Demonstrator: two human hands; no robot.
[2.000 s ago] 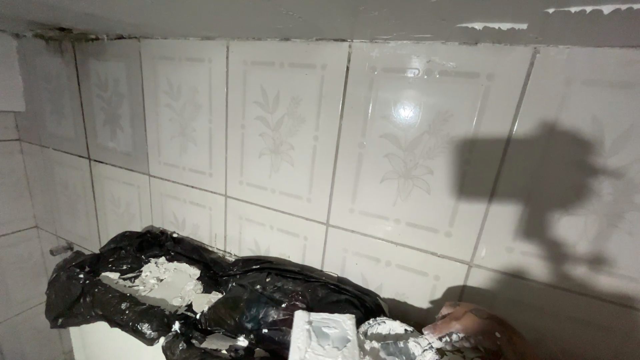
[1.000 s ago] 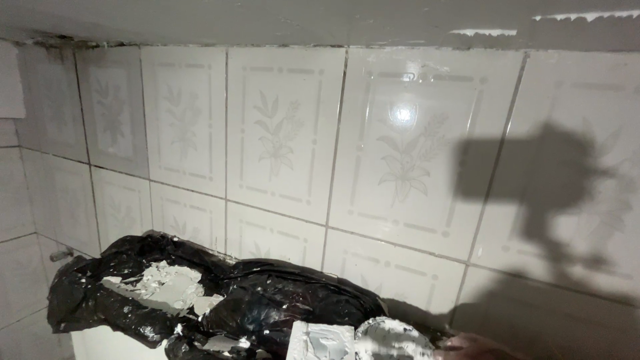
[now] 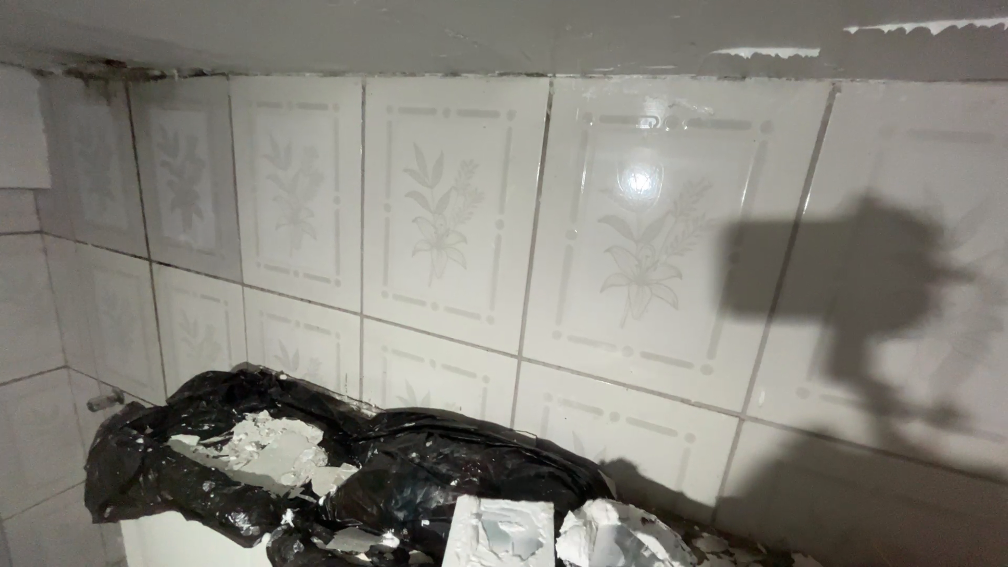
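Neither of my hands shows at this moment. Near the bottom middle lies a flat, squarish piece (image 3: 504, 531) smeared with white compound. Just to its right is a rounded object (image 3: 618, 535) crusted with the same white material; its kind cannot be told. Both are at the edge of a crumpled black plastic bag (image 3: 472, 461). On the bag's left part rest broken flakes of white plaster or paint (image 3: 276, 453).
White tiles with flower patterns (image 3: 441, 213) cover the wall, under a grey surface (image 3: 354, 39) with scraped edges. A small metal fitting (image 3: 105, 401) juts out at left. More flakes (image 3: 713, 543) lie at lower right. A shadow falls on the right tiles.
A hand seen at the lower right beside the rounded, crusted object has moved out of view. The bag and flakes look the same.
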